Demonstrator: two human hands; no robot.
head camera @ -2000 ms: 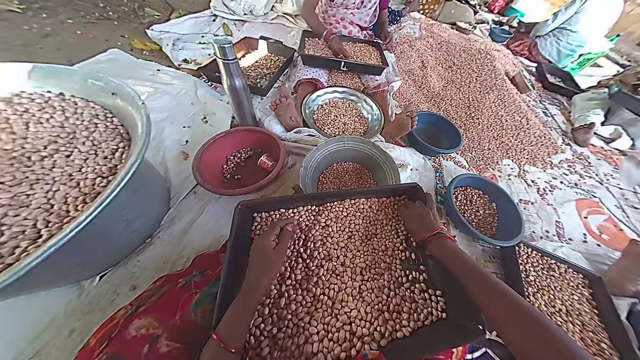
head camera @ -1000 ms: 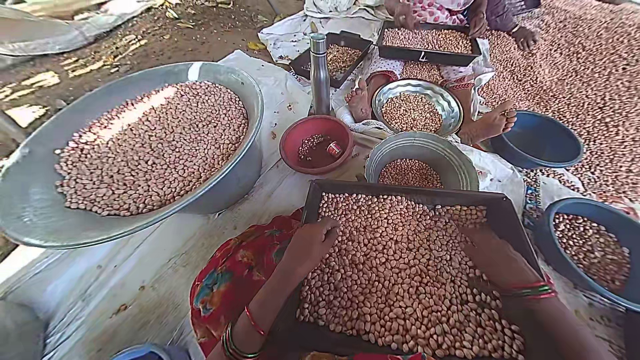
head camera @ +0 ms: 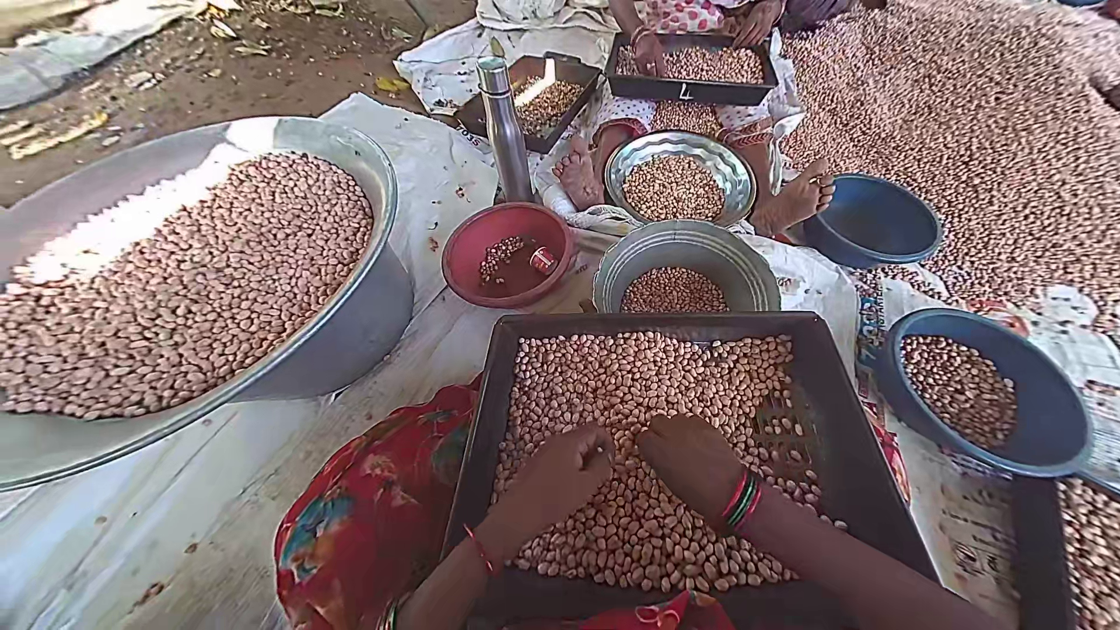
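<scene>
A black rectangular plastic tray [head camera: 831,376] full of pinkish-brown nuts or seeds [head camera: 647,376] lies across my lap. My left hand [head camera: 564,472] is over the nuts near the tray's middle, thumb and fingers curled near each other; whether a nut is between them cannot be told. Close to its right, my right hand [head camera: 691,459] rests palm down on the nuts, its fingertips hidden under it. Part of the slotted tray floor shows at the right. A grey basin [head camera: 752,271] with nuts touches or nearly touches the tray's far edge.
At left stands a large metal tub [head camera: 350,350] of nuts. Beyond are a red bowl [head camera: 455,254], a steel bottle [head camera: 506,131], a steel bowl [head camera: 744,184] and a co-worker's hands at a black tray [head camera: 682,92]. Blue basins [head camera: 875,232] and a large nut heap [head camera: 962,131] lie right.
My hands have come together over the middle of the tray; one second ago they were apart, near its two sides. The view has swung left since two seconds ago.
</scene>
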